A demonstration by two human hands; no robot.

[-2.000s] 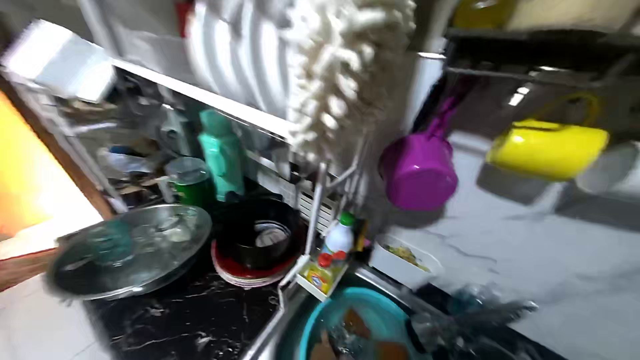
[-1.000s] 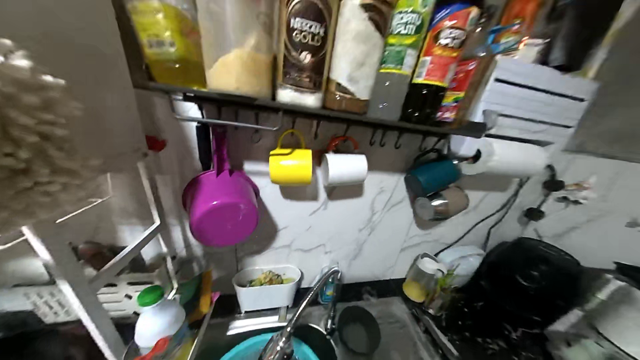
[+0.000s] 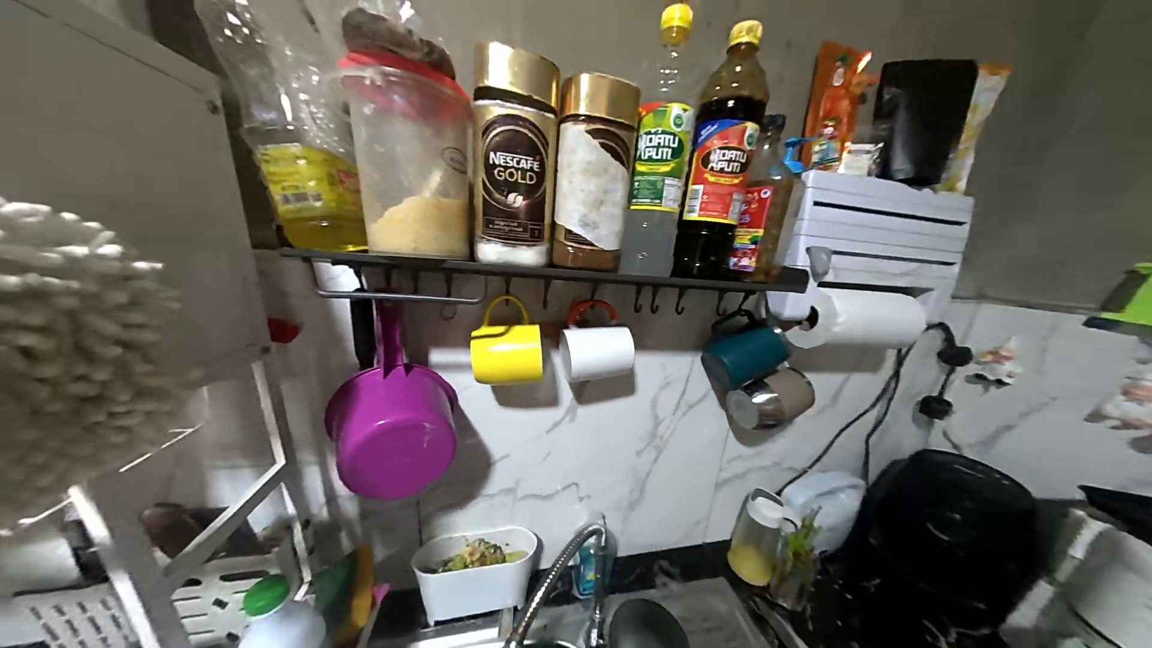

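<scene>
Neither of my hands shows in the head view. A purple plastic dipper (image 3: 396, 432) hangs from a hook at the left under the black wall shelf (image 3: 540, 272). Beside it hang a yellow mug (image 3: 507, 355) and a white mug (image 3: 598, 353). Further right are a teal mug (image 3: 745, 356) and a grey-brown mug (image 3: 774, 399). Below, a curved metal faucet (image 3: 569, 558) rises over the sink (image 3: 702, 612), with a dark round pan or bowl (image 3: 646, 625) in it. A white rectangular container (image 3: 475, 576) with food scraps stands left of the faucet.
Bottles and jars, including a Nescafé Gold jar (image 3: 514, 171), line the shelf. A paper towel roll (image 3: 859, 317) hangs at right. A black appliance (image 3: 949, 535) stands on the counter. A fluffy beige duster or mop head (image 3: 81, 360) and a white metal rack (image 3: 229, 517) occupy the left side.
The view has swung right and up from the dish rack to the wall shelf. The teal basin seen earlier in the sink is out of view.
</scene>
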